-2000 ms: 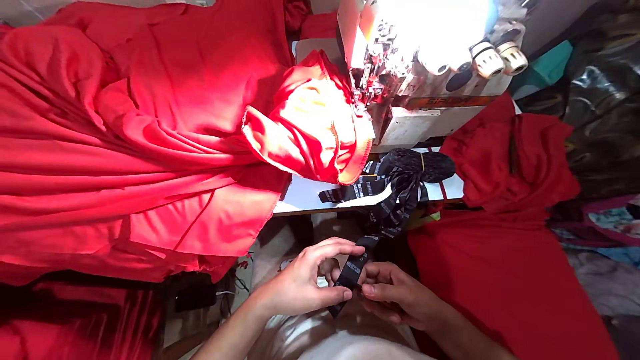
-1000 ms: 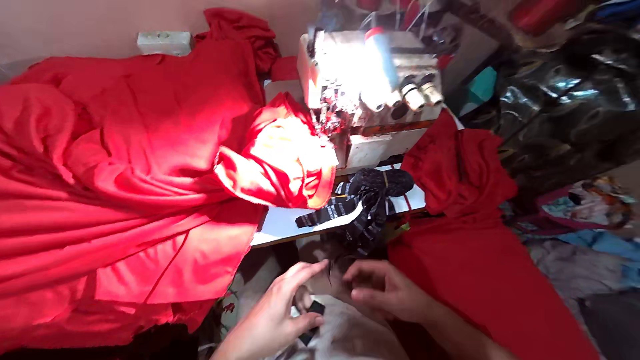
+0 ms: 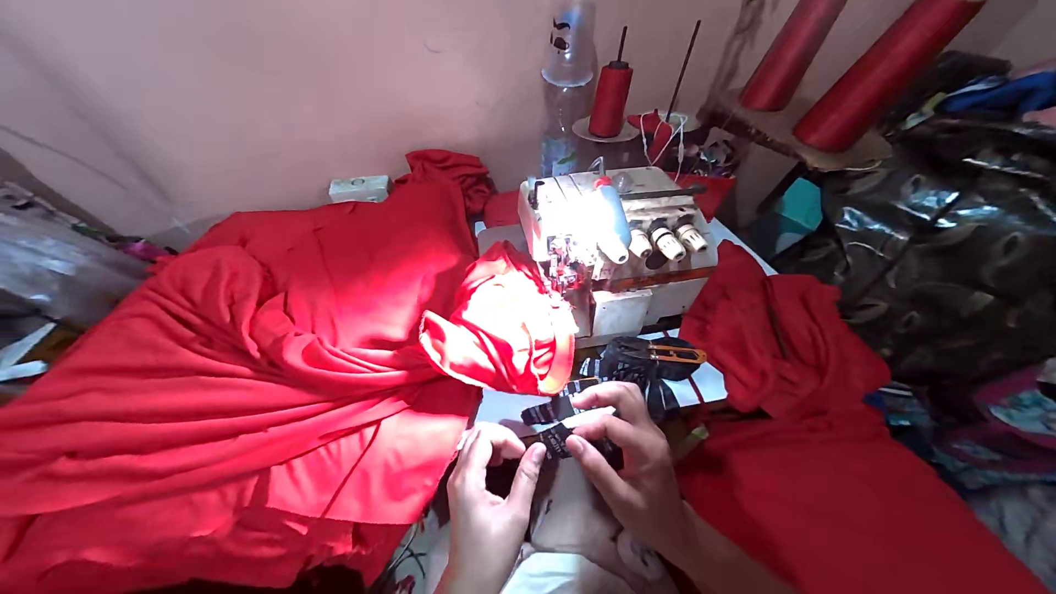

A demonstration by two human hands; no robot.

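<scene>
My left hand (image 3: 495, 487) pinches one end of a black printed label strip (image 3: 554, 443) between thumb and forefinger, near the front edge of the white machine table (image 3: 505, 410). My right hand (image 3: 629, 462) grips the strip's other side with thumb and fingers. Just behind lies a bundle of black label tape (image 3: 631, 356) with an orange clip-like piece on it. A lit white overlock sewing machine (image 3: 652, 285) stands beyond, and bunched red fabric (image 3: 511, 330) rests against its needle area.
Red fabric (image 3: 289, 330) covers the left side, and more red fabric (image 3: 767, 338) hangs at the right. Red thread cones (image 3: 611, 99) and a plastic bottle (image 3: 567, 115) stand behind the machine. A dark shiny plastic bag (image 3: 949, 264) sits at the far right.
One second ago my hands were apart below the table edge; now they are close together at the edge with the strip between them. The view has tilted up and shows the wall.
</scene>
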